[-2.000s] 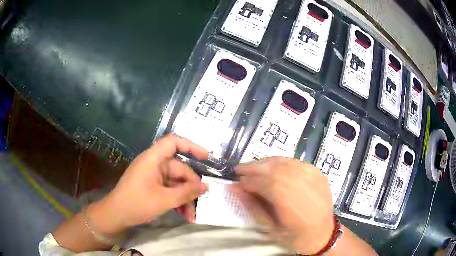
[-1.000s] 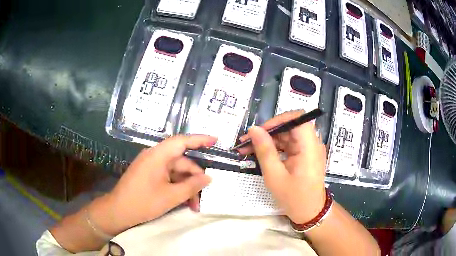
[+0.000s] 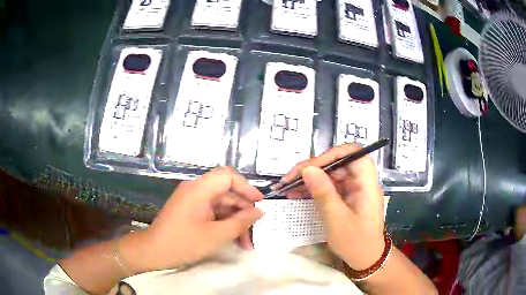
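My right hand [image 3: 346, 199] holds black tweezers [image 3: 346, 159] like a pen, tips pointing down-left at the top edge of a white dotted sheet [image 3: 291, 222]. My left hand [image 3: 202, 213] pinches the sheet's upper left corner, thumb and forefinger close to the tweezer tips. Whether a tiny piece is on the tips cannot be told. Just beyond the hands lies a clear blister tray [image 3: 245, 109] with two rows of white panels [image 3: 286, 124], each with a dark oval window. My right hand covers the lower end of one panel.
The tray lies on a dark green mat [image 3: 46, 103]. At the right are a white desk fan [image 3: 510, 69], its round base [image 3: 461, 80], a white cable [image 3: 482, 173] and a yellow-green V-shaped thing [image 3: 439, 60]. A person's grey clothing [image 3: 490, 265] shows at the lower right.
The tray appears straighter and further left as the view has turned. The tweezers, first hidden, now show in my right hand, their tips down at the sheet's edge beside my left fingertips.
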